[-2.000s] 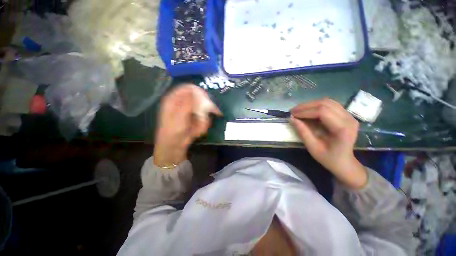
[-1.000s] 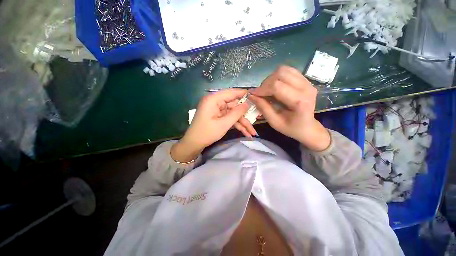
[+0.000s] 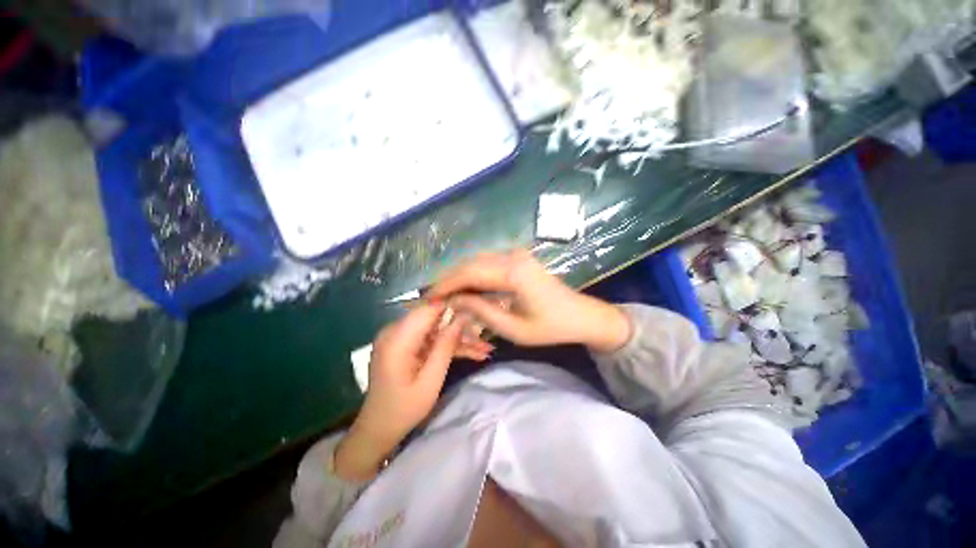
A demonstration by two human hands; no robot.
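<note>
Both bare hands meet above the front bench edge. My left hand (image 3: 409, 359) pinches a small white part (image 3: 447, 318) in its fingertips. My right hand (image 3: 524, 303) reaches over from the right, its fingertips against the same part. Blur and overlapping fingers hide whether it grips anything. A slim pointed tool (image 3: 407, 295) shows its tip just behind the fingers; the rest is hidden. One end of a white strip (image 3: 362, 367) shows left of my left hand. A white squarish housing (image 3: 560, 216) lies on the bench behind my right hand.
Behind are a blue bin of metal pins (image 3: 184, 219), a white tray (image 3: 375, 134) with tiny parts, white caps (image 3: 291, 283) and a pile of fine pins (image 3: 412, 248). White moulded parts (image 3: 621, 91) and a clear box (image 3: 752, 96) stand farther right. A blue crate (image 3: 894, 343) holds wired units.
The view has swung right and tilted. Two seconds ago my hands were apart, with my right hand on the dark pointed tool. Since one second ago they have stayed together at the small part.
</note>
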